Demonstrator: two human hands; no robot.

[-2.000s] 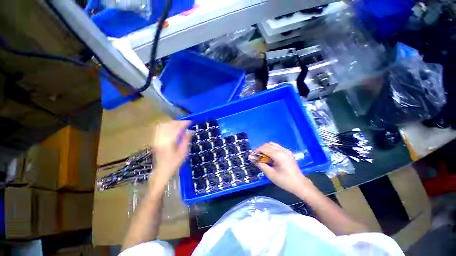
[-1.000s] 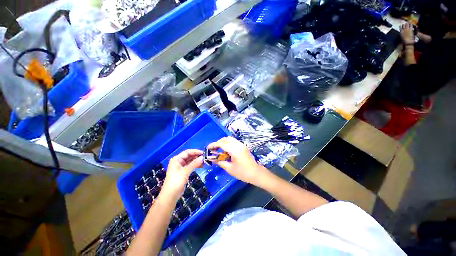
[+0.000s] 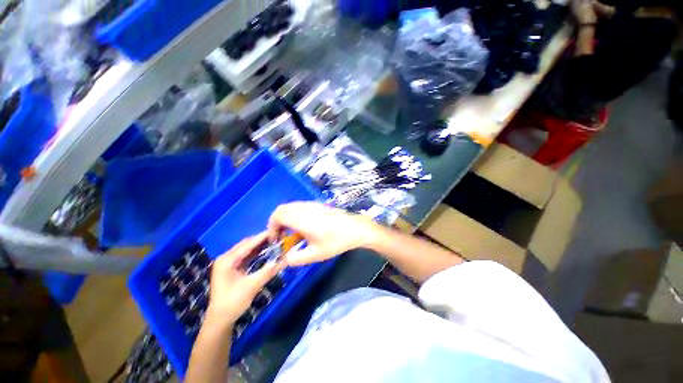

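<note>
My left hand (image 3: 234, 278) holds a small dark and silver module (image 3: 262, 259) between thumb and fingers above the blue tray (image 3: 156, 274). My right hand (image 3: 318, 230) meets it from the right and grips a small tool with an orange handle (image 3: 291, 241). The tool's tip is hidden by the fingers and blur. Rows of dark modules (image 3: 184, 289) lie in the lower left part of the tray, partly behind my left hand and forearm.
A cable bundle (image 3: 386, 173) lies right of the tray. A tilted blue bin (image 3: 150, 196) and silver-white fixtures (image 3: 318, 112) stand behind it. A grey bag (image 3: 438, 63) and black round object (image 3: 435, 139) are farther right. An open carton (image 3: 550, 224) is on the floor; another person's arm (image 3: 586, 34) shows.
The view has swung right since two seconds ago. My left hand has left the tray's rows and now holds a module up against my right hand. The hands have come closer together.
</note>
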